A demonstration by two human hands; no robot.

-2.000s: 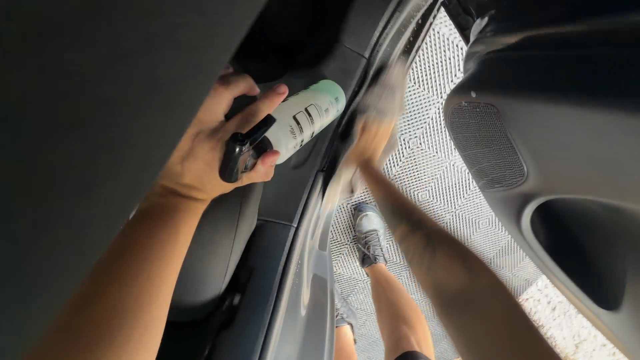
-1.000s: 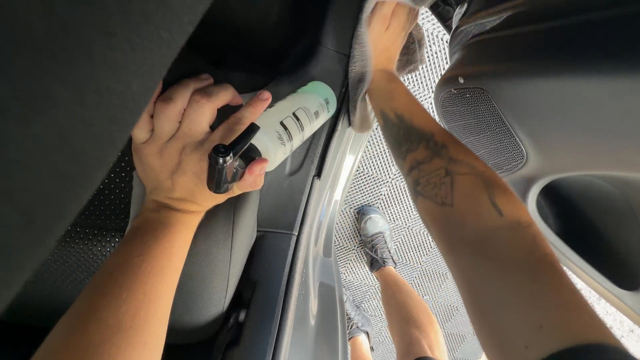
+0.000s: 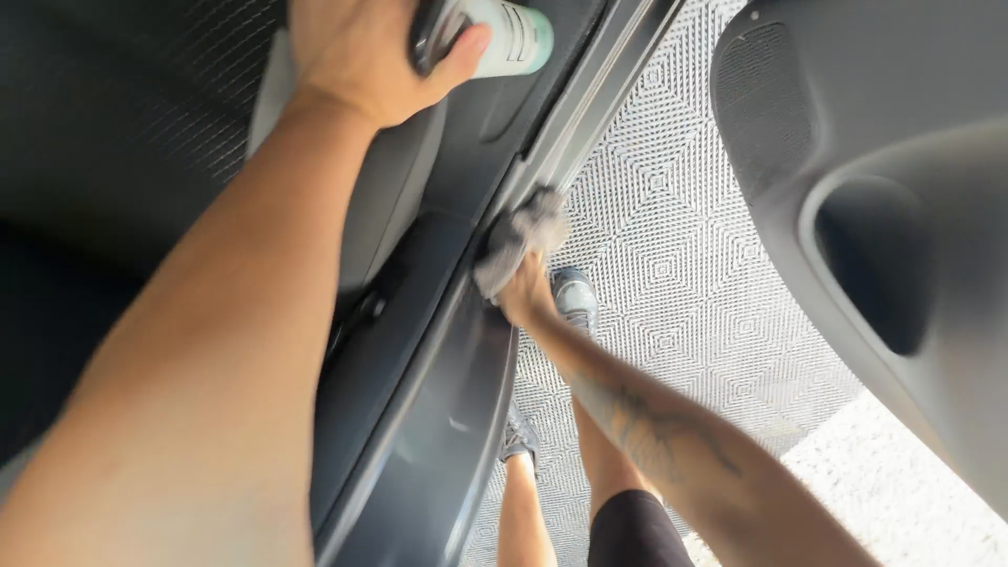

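Note:
At the top of the head view, my left hand [image 3: 378, 59] is around the black spray head of a pale spray bottle [image 3: 516, 39], which lies tilted with its green-tinted base to the right. Part of that hand is cut off by the upper edge. Lower and further right, my right hand [image 3: 526, 291] presses a grey cloth [image 3: 524, 236] on the painted door sill [image 3: 441, 378] of a car. The cloth is blurred and hides most of the fingers.
The open car door panel [image 3: 866, 102], with a speaker grille and a pocket, stands on the right. A patterned floor mat [image 3: 669, 236] lies below, with my shoes [image 3: 576, 295] on it. A dark seat side [image 3: 386, 213] is beside the sill.
My right hand has moved with the cloth along the sill, back toward my body. The left hand's fingers were spread at the spray head one second ago. The view has shifted.

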